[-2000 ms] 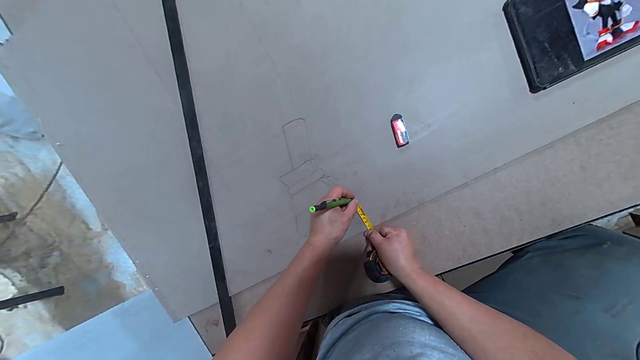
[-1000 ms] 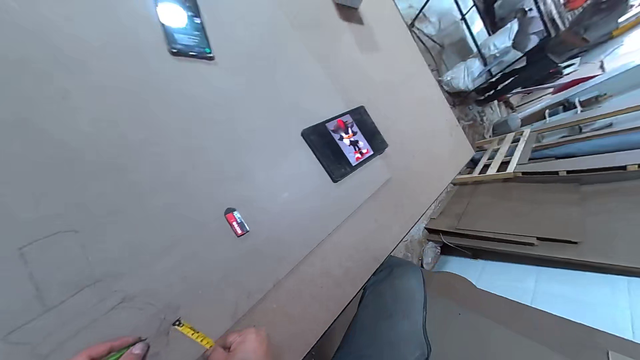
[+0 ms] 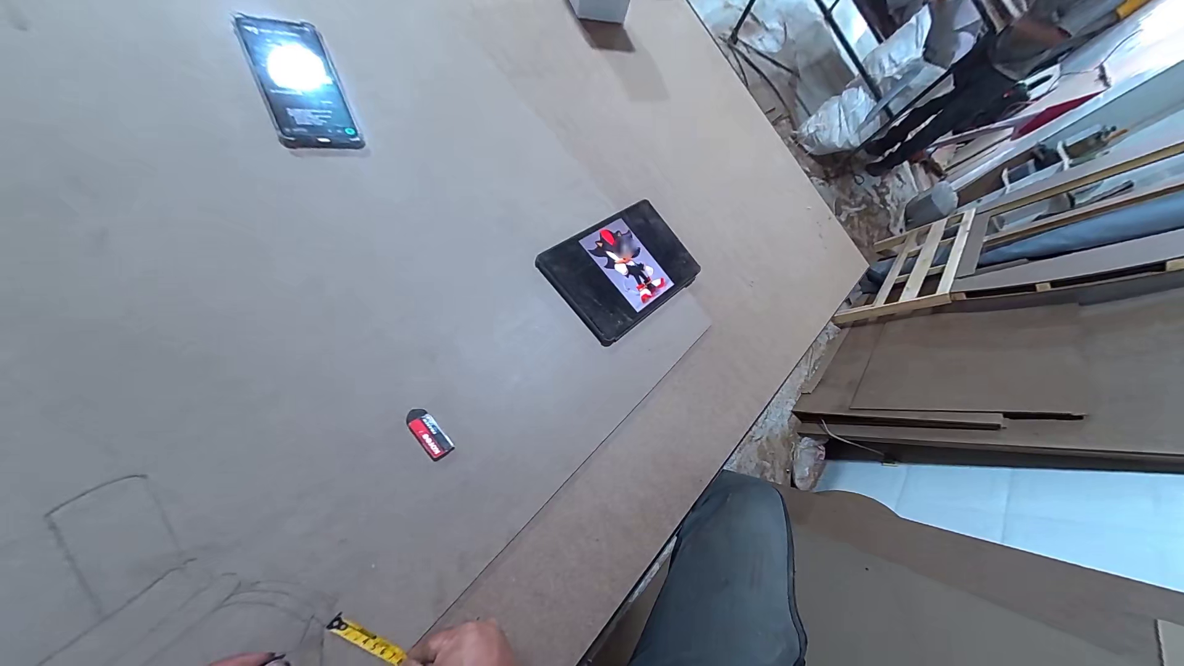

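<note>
At the bottom edge, my right hand (image 3: 467, 643) grips a yellow tape measure (image 3: 365, 640); its blade's hooked end lies on the brown board (image 3: 370, 277) and its case is out of view. Only fingertips of my left hand (image 3: 248, 659) show, left of the blade, with a small dark tip beside them; the green pen is cut off by the frame. Pencil lines (image 3: 111, 499) mark the board at lower left, some close to the blade's end. Up from the hands lies a small red, white and black eraser (image 3: 430, 435).
A black tablet (image 3: 618, 273) showing a cartoon figure and a lit phone (image 3: 298, 83) lie on the board. A pale box (image 3: 601, 9) stands at the top. Beyond the board's edge are a wooden frame (image 3: 925, 264), stacked sheets (image 3: 971, 361) and a person (image 3: 971, 83) at upper right.
The view has swung up and right, bringing in the phone and the room beyond. Both hands now sit at the bottom edge, the left one mostly out of frame; the green pen showed earlier in my left hand.
</note>
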